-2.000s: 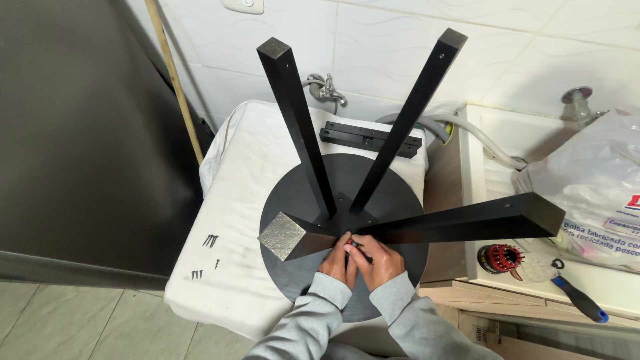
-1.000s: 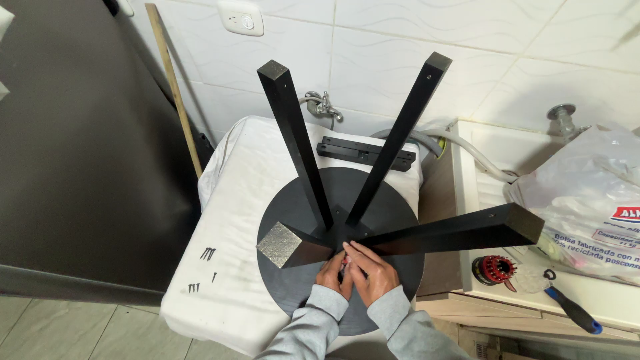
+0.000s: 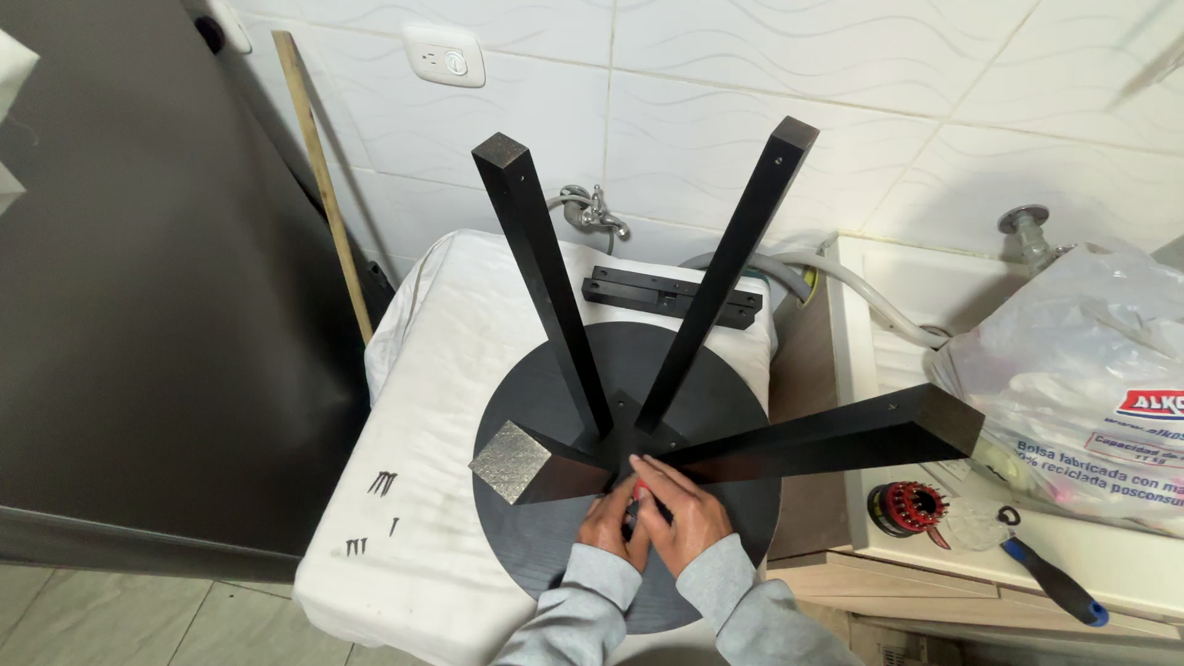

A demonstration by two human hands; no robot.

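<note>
A round black stool seat (image 3: 527, 398) lies upside down on a white cloth cover, with four black square legs standing up and splaying outward, among them the back left leg (image 3: 546, 277) and the right leg (image 3: 832, 439). Both hands meet near the seat's centre, at the base of the front legs. My left hand (image 3: 612, 525) and my right hand (image 3: 683, 509) close around a small dark and red object (image 3: 636, 504), mostly hidden by the fingers. Black crossbars (image 3: 671, 294) lie behind the seat. Several dark screws (image 3: 381, 483) rest on the cloth at left.
A metal tap (image 3: 592, 213) juts from the tiled wall. At right, a sink ledge (image 3: 925, 555) holds a plastic bag (image 3: 1091, 370), a red and black bit holder (image 3: 905, 509) and a blue and black handled tool (image 3: 1054, 581). A dark appliance (image 3: 166, 305) stands at left.
The fingers have shifted slightly around the centre of the seat, and some red now shows between them. The legs, crossbars and screws have stayed in place.
</note>
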